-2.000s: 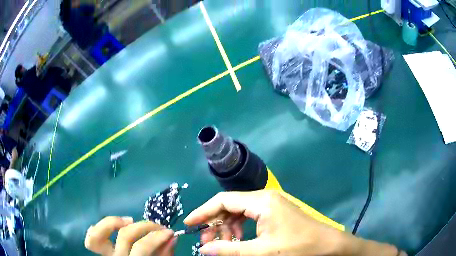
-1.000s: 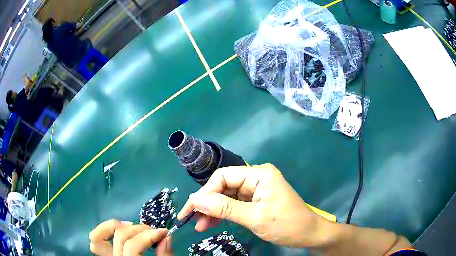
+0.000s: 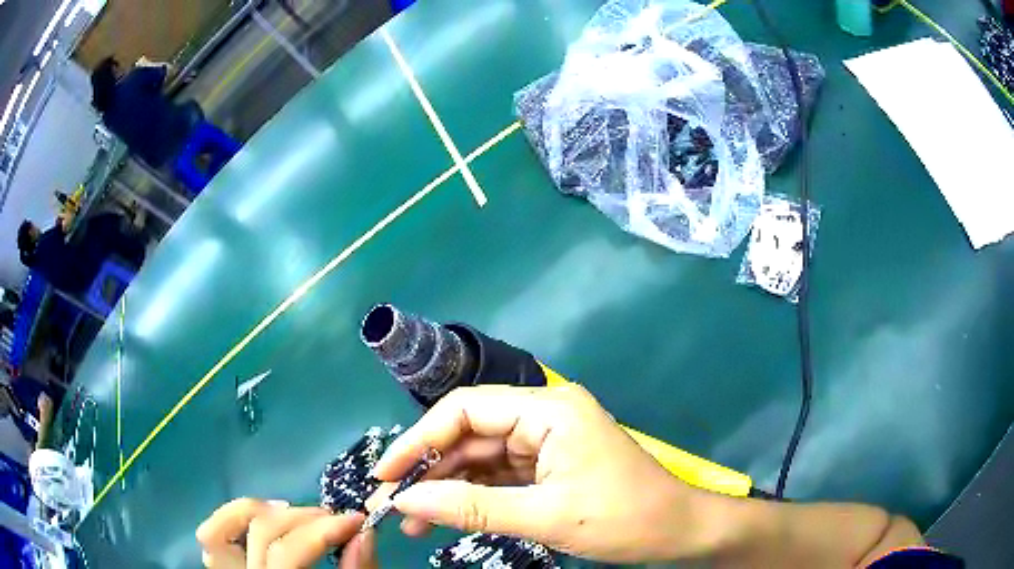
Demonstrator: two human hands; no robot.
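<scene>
A short black wire lead (image 3: 403, 486) with a small silver ring at its upper end is held between both hands. My left hand (image 3: 291, 531), cut off by the bottom edge, pinches its lower end, where a white band shows. My right hand (image 3: 545, 472) has thumb and fingers around the upper part. A heat gun (image 3: 500, 367) with a yellow body and black collar lies just beyond my right hand, its scorched nozzle (image 3: 414, 347) pointing up-left. One pile of black-and-white leads (image 3: 354, 467) lies behind my hands; a second pile (image 3: 495, 551) lies below my right hand, partly cut off.
A large clear plastic bag (image 3: 645, 145) lies over a grey bag, beside a small zip bag (image 3: 776, 247). A black cord (image 3: 805, 367) runs past them to the gun. A white sheet (image 3: 940, 133) lies right. A small pale scrap (image 3: 254, 385) lies left. Two people sit at the far left.
The right fingers have opened somewhat around the lead, so its silver ring shows again. The view has shifted, and the gun now appears further left than two seconds ago.
</scene>
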